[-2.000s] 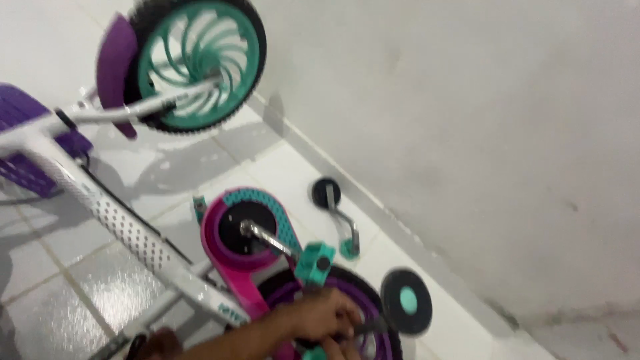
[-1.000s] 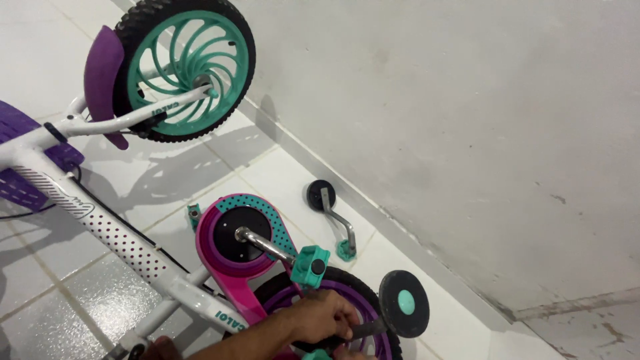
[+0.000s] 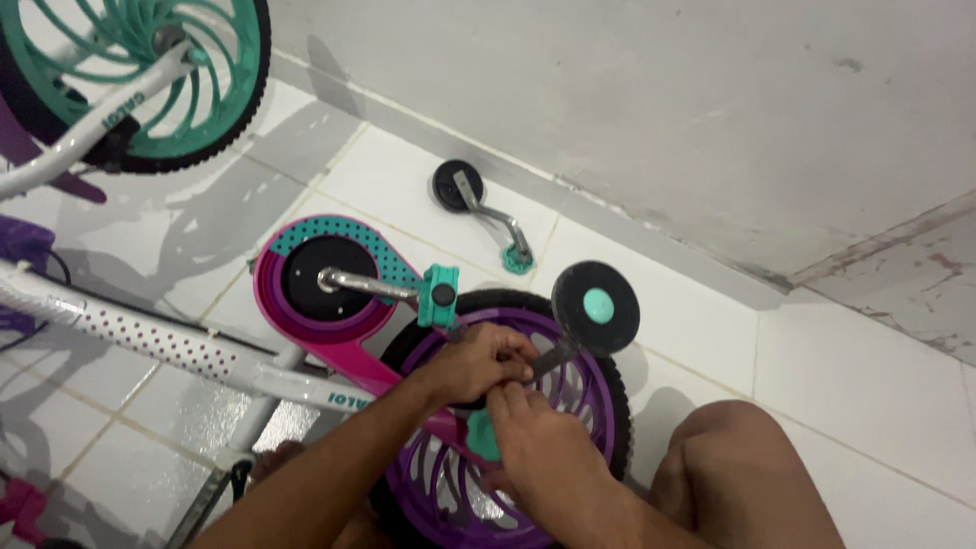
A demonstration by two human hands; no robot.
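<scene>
A child's bicycle with a white frame (image 3: 168, 339) lies on its side. Both my hands are at the hub of its purple rear wheel (image 3: 608, 396). My left hand (image 3: 476, 364) has its fingers bent around the inner end of the metal arm of a training wheel (image 3: 576, 293). Close below it, my right hand (image 3: 545, 442) has its fingers at the same spot, beside a teal round plastic knob (image 3: 482, 435). What the fingertips pinch is hidden. The pink chain guard (image 3: 351, 351) runs toward the hub, with a crank and a teal pedal (image 3: 439, 295) over it.
A second training wheel (image 3: 457, 185), with a bent metal arm and a teal knob (image 3: 518, 258), lies on the tiled floor near the wall (image 3: 648, 114). The teal front wheel (image 3: 252, 91) is at the upper left. My bent knee (image 3: 732, 457) is at the right.
The view has moved closer to the rear wheel. My right hand, mostly out of frame earlier, now shows beside my left hand, which stays at the hub.
</scene>
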